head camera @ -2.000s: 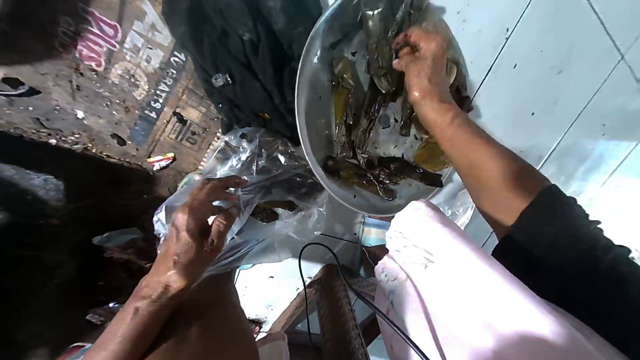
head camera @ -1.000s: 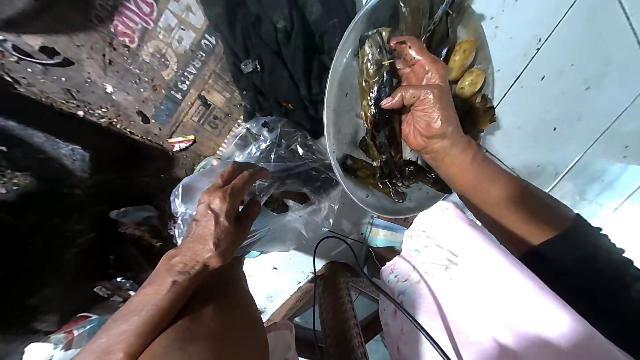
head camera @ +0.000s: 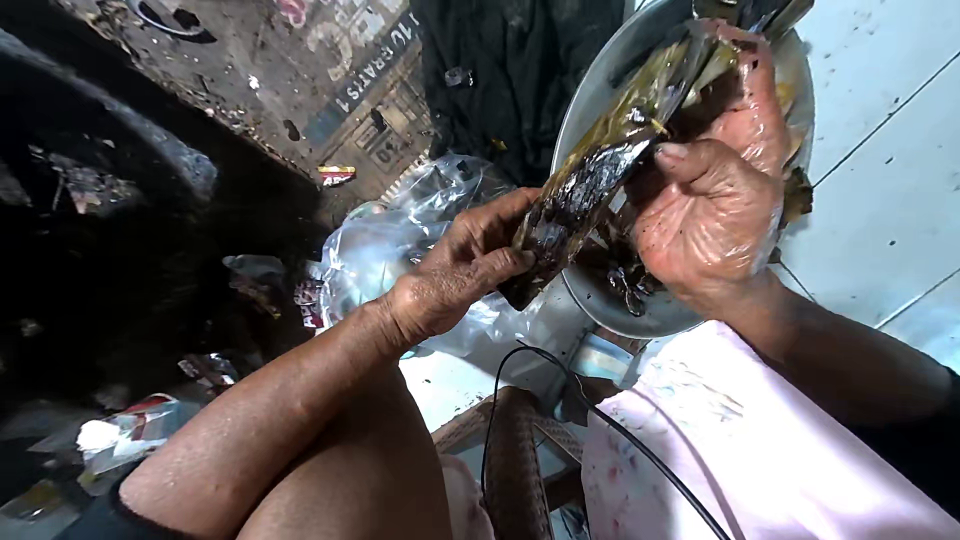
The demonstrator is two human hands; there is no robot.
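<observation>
A long, wet, charred leaf-wrapped packet (head camera: pixel 589 176) slants across the front of my right palm. My left hand (head camera: pixel 469 262) pinches its lower end between thumb and fingers. Over the metal basin, my right hand (head camera: pixel 712 195) holds the packet's upper part, the palm glistening and the thumb against it. Inside the round metal basin (head camera: pixel 600 311) lie dark, wet scraps of leaf and other pieces, partly hidden by my right hand. A clear plastic bag (head camera: pixel 375 247) lies behind and left of my left hand; its contents are hard to make out.
Dark cloth (head camera: pixel 517 82) lies beside the basin. A printed, dirty board (head camera: pixel 360 97) is at the upper left, with litter around it. A black cable (head camera: pixel 630 435) crosses near my lap, above a brown woven chair or stool (head camera: pixel 510 457). White tiles (head camera: pixel 892 150) extend right.
My left hand has moved from over the plastic bag to the packet and taken hold of its lower end. The packet, in my right hand over the basin a second ago, now reaches past the rim.
</observation>
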